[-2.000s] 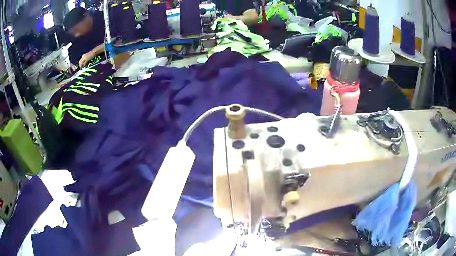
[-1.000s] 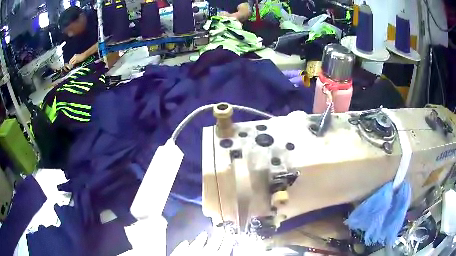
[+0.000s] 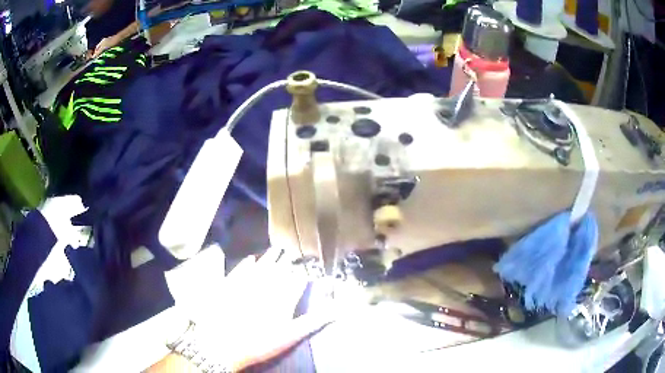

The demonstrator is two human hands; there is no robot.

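Observation:
My left hand (image 3: 248, 309) reaches in from the bottom edge to the needle area of the cream sewing machine (image 3: 445, 189), with a metal band on its wrist. Glare washes out the hand and fingers, so its grip cannot be told. A small part of navy cloth (image 3: 292, 360) shows below the hand at the bottom edge. The needle area (image 3: 332, 273) is mostly lost in the lamp's glare. My right hand is not seen. Navy cut pieces (image 3: 69, 313) lie at the left, among white shapes.
A navy fabric heap (image 3: 175, 109) lies behind the machine. The white lamp (image 3: 200, 197) stands left of its head. Dark red-handled snips (image 3: 456, 319) lie under the arm. A blue tassel (image 3: 550, 258) hangs there. A pink flask (image 3: 481, 58) stands behind. Another person's arm shows upper left.
The view has tilted down, so the machine sits higher in the picture. My left hand, first out of sight, then showing only its fingers at the bottom, now shows to the wrist.

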